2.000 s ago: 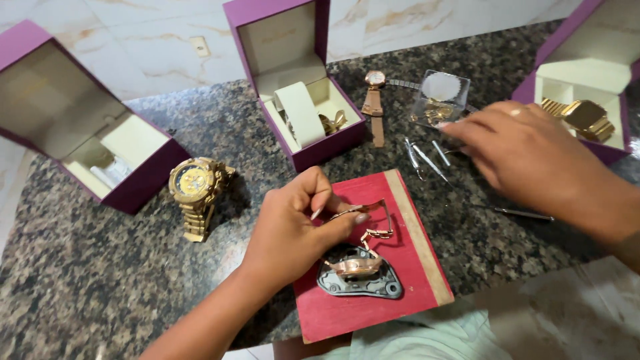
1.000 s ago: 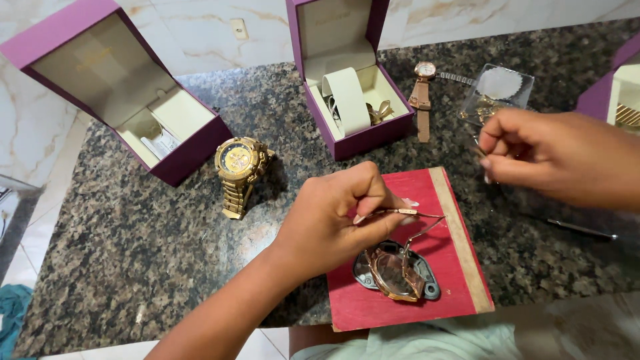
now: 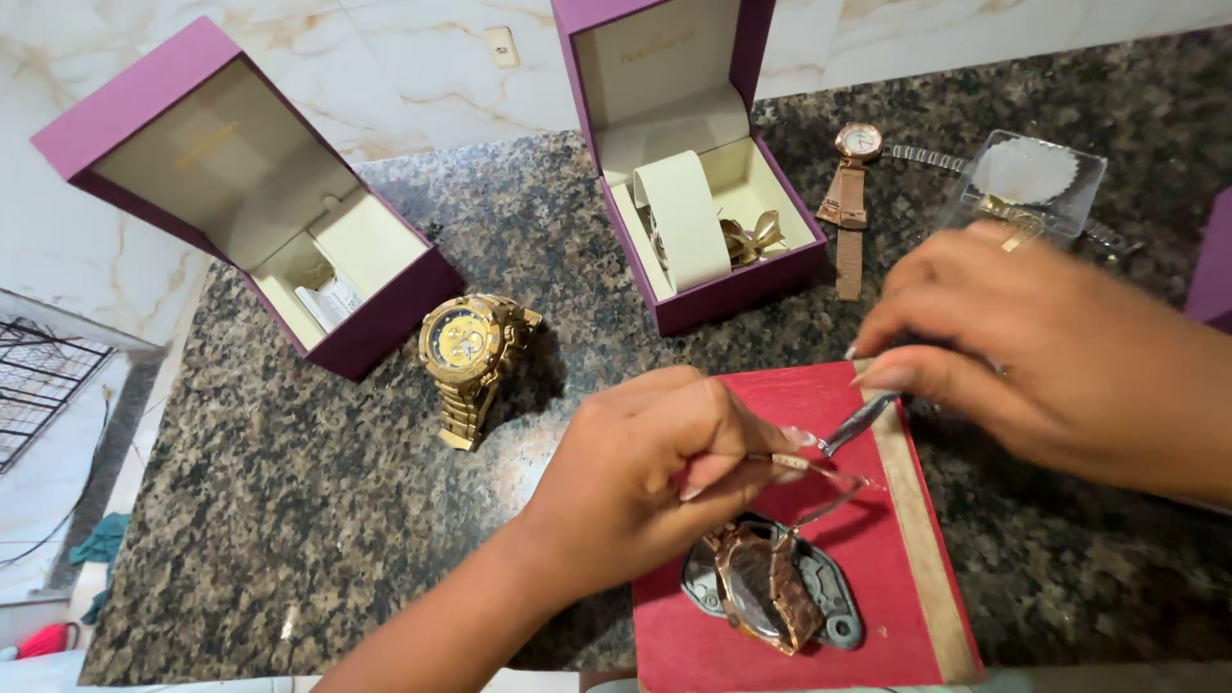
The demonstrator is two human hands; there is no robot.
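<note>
My left hand (image 3: 664, 472) pinches the thin clasp end of a rose-gold watch's bracelet above a red book (image 3: 818, 664). The watch (image 3: 760, 587) hangs from it, its case over a grey metal plate (image 3: 842, 602) on the book. My right hand (image 3: 1030, 356) holds a slim metal tool (image 3: 859, 423), perhaps tweezers, its tip close to the left fingertips and the bracelet. Whether the tip touches the bracelet cannot be told. The right palm hides the tool's rear part.
A gold watch (image 3: 467, 346) stands left of the hands. Behind are two open purple boxes (image 3: 385, 327) (image 3: 741, 298), a rose-gold mesh-band watch (image 3: 849, 207) and a clear plastic case (image 3: 1078, 183). A purple box edge (image 3: 1211, 269) shows at right.
My right hand, empty over the counter two seconds ago, now has a metal tool and has come in close to my left hand. The view has shifted.
</note>
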